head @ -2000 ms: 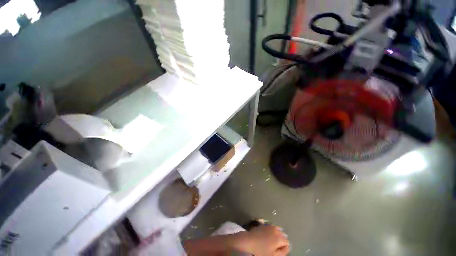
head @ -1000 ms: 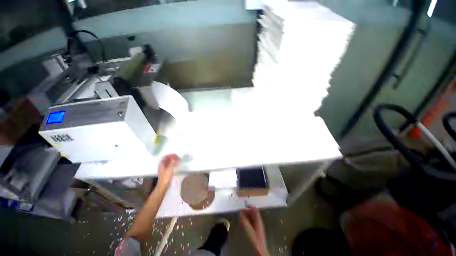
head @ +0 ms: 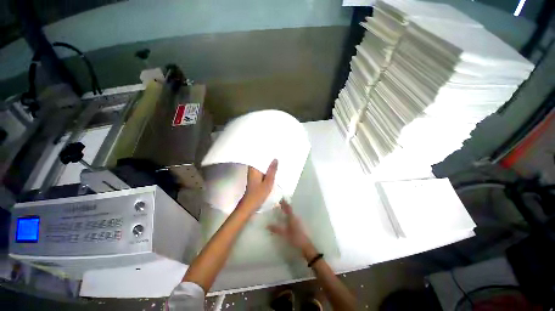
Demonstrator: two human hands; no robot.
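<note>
A white sheet (head: 261, 136) comes out of the benchtop cutting machine (head: 97, 228) and curls over in an arch onto the greenish panel (head: 274, 243) on the bench. My left hand (head: 260, 182) is at the near edge of the curled sheet, fingers partly behind it; whether it grips the sheet cannot be told. My right hand (head: 293, 228), with a dark band on the wrist, is just right of it, low over the panel, fingers apart and empty, a little blurred.
A tall stack of white sheets (head: 420, 79) stands at the bench's back right. A smaller white pile (head: 426, 206) lies in front of it. The machine's rollers and a black knob (head: 73, 153) are at left. Dark equipment is at the lower right.
The view has moved closer to the bench. Both hands have come up to the curled sheet, which arches further out than before. The small pile beside the tall stack is now distinct.
</note>
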